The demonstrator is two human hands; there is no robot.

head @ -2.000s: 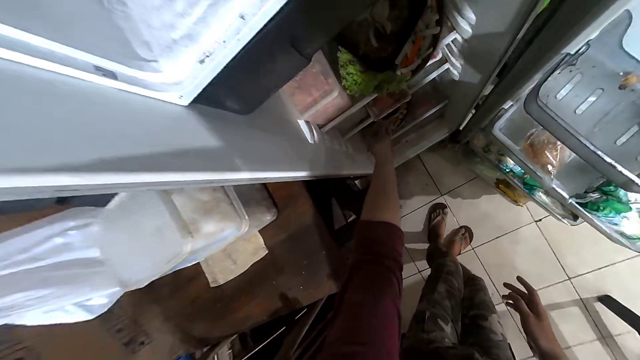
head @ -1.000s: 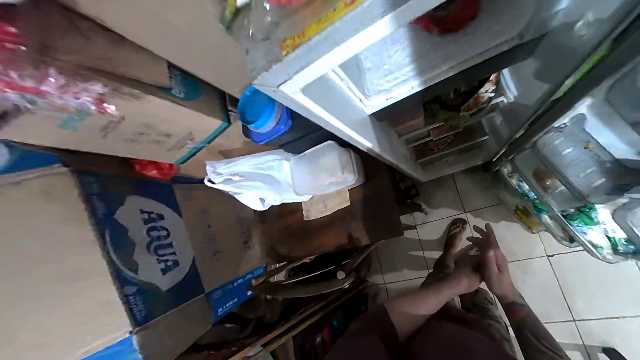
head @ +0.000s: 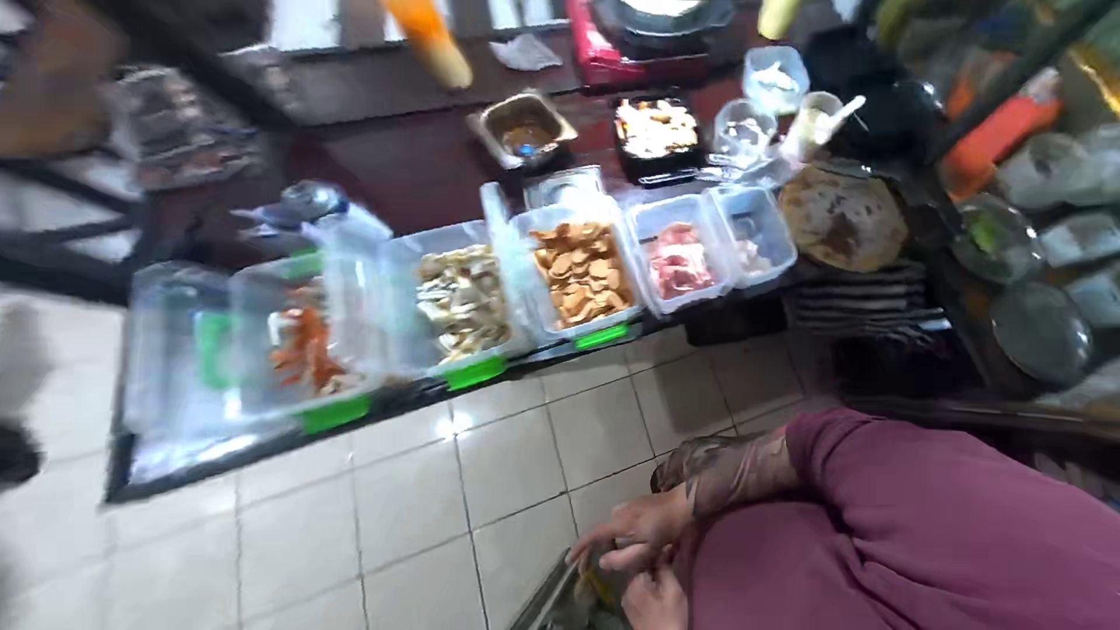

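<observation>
My right hand [head: 643, 529], below a tattooed forearm, is in front of my maroon shirt, with fingers apart and nothing seen held. Just under it, touching or nearly touching, is my left hand [head: 656, 602], partly cut off by the lower edge; its fingers are hard to make out. Above them, along the table edge, stand clear plastic containers: one with orange-red pieces [head: 306, 341], one with pale pieces [head: 464, 302], one with tan-brown slices [head: 584, 273], one with pink meat slices [head: 680, 262] and a smaller one with pale food [head: 754, 255]. Neither hand touches them.
Behind the containers are a metal pan [head: 525, 131], a black tray of chopped food [head: 656, 129] and small clear tubs [head: 775, 80]. A round patterned plate [head: 842, 219] sits above stacked dark items [head: 862, 302] at the right. Tiled floor [head: 420, 516] lies below the table edge.
The view has swung from the fridge to a table with food containers. Two seconds ago my left hand reached into the fridge; one second ago both hands were together, and they remain close.
</observation>
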